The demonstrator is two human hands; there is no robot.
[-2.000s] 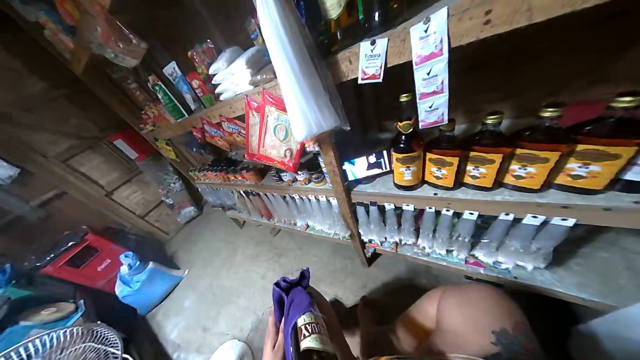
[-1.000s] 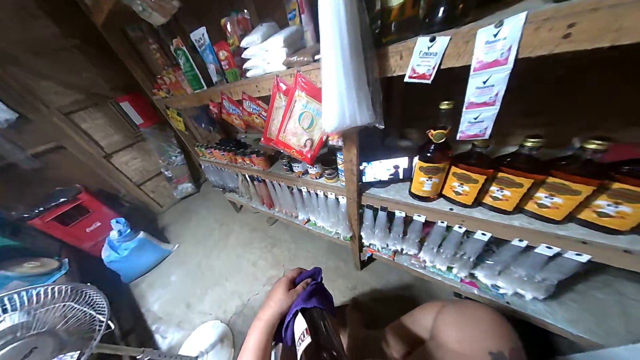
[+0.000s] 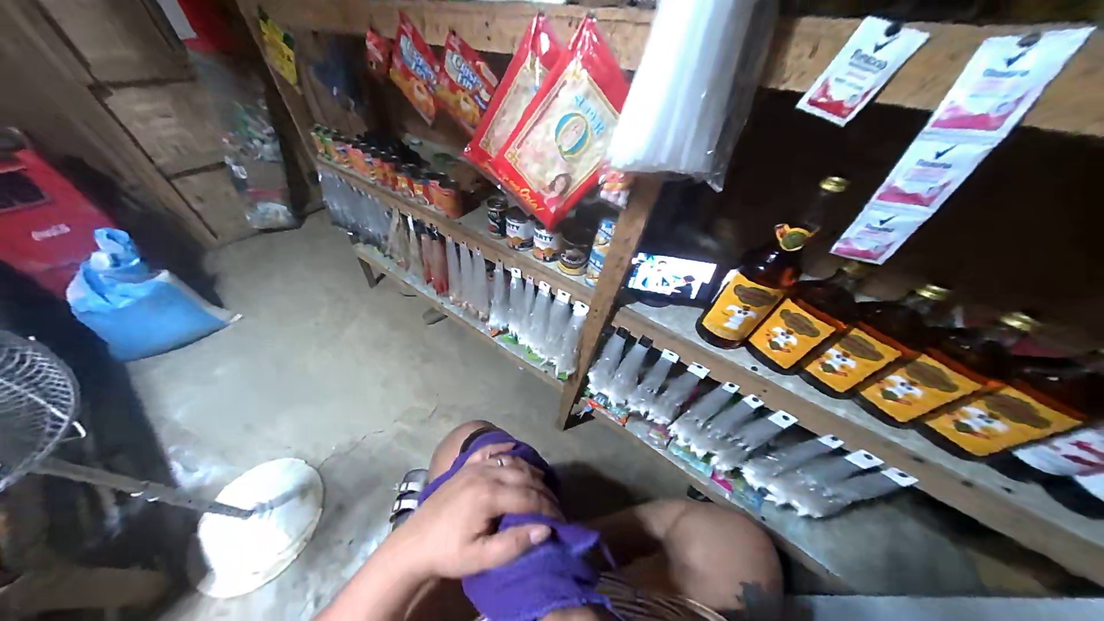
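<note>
My left hand (image 3: 496, 513) reaches in from the lower left and is closed over a purple cloth (image 3: 539, 569), which is bunched above my knee. Something dark shows at the far end of the cloth, but what lies inside it is hidden. At the bottom edge, a strip of skin shows below the cloth. It may belong to my right hand, whose fingers are out of sight. To the right, dark glass bottles with yellow labels (image 3: 733, 306) stand in a row on a wooden shelf (image 3: 776, 379).
Clear packets (image 3: 535, 315) hang below the shelf, with cans (image 3: 545, 244) and a lit screen (image 3: 671, 276) above. Red packs (image 3: 565, 129) hang higher up. On the left are a wire-guarded fan (image 3: 34, 405) with a round white base (image 3: 259, 526), a blue sack (image 3: 142, 302) and a red box (image 3: 39, 207).
The brown bottle that showed in the purple cloth is now out of sight. My left hand now lies across the top of the cloth. The view has tilted down.
</note>
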